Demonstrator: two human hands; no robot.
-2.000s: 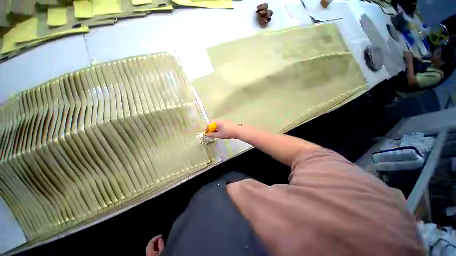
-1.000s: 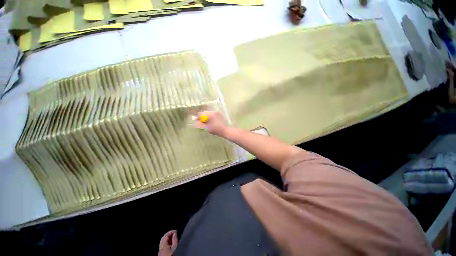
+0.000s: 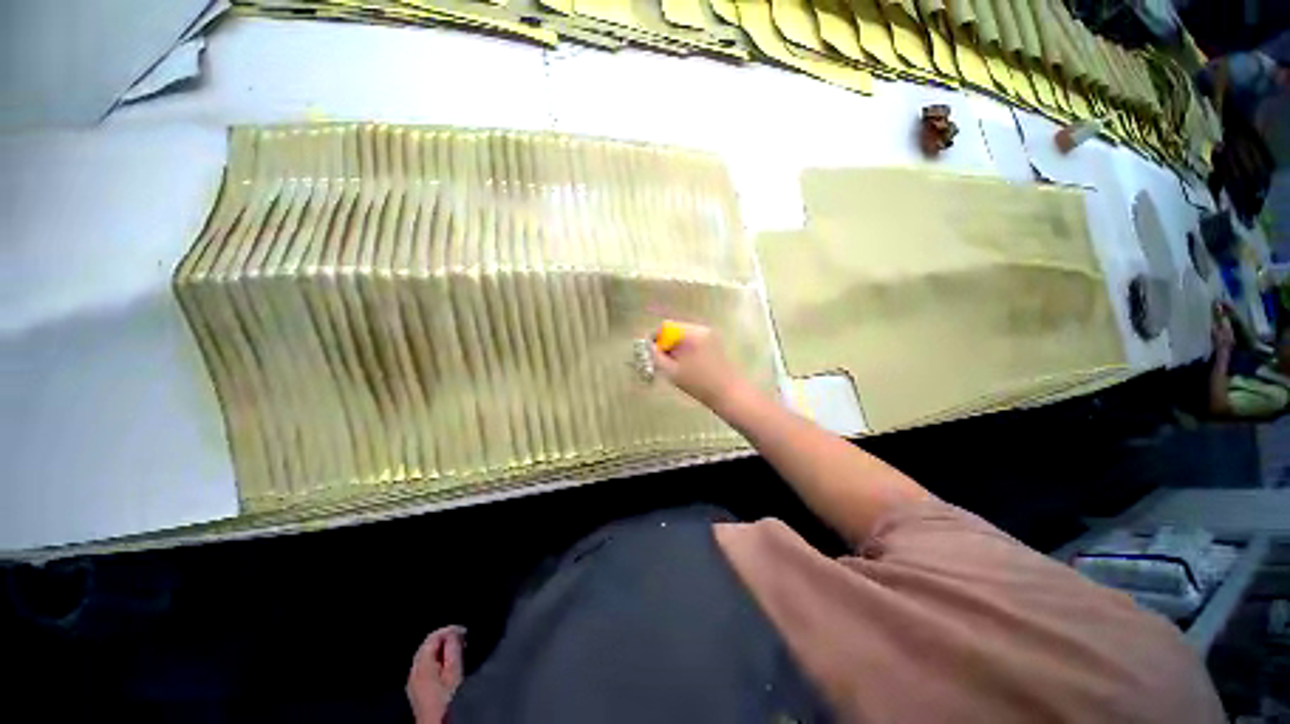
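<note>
A fanned stack of khaki panels [image 3: 425,325] lies in front of me, overlapped like shingles, with narrow parallel strips showing. My right hand [image 3: 693,361] is shut on the glue brush [image 3: 669,337]; its yellow handle shows at the fist. The whitish bristles lie over the right part of the fanned stack; whether they touch it is hard to tell. My left hand [image 3: 439,662] hangs low at the bottom edge, away from the table, partly cut off, with nothing visible in it.
A flat khaki panel stack [image 3: 962,297] with a notched corner lies right. Draped pieces with yellow ends [image 3: 905,43] line the far side. A brown crumpled object [image 3: 937,130] lies behind the flat stack. White sheets [image 3: 99,340] cover the table. Another person [image 3: 1252,396] is at far right.
The view has turned, so the stacks sit further right and straighter. My right hand with the brush has moved over the fanned stack's right part, away from its right edge. My left hand stays low.
</note>
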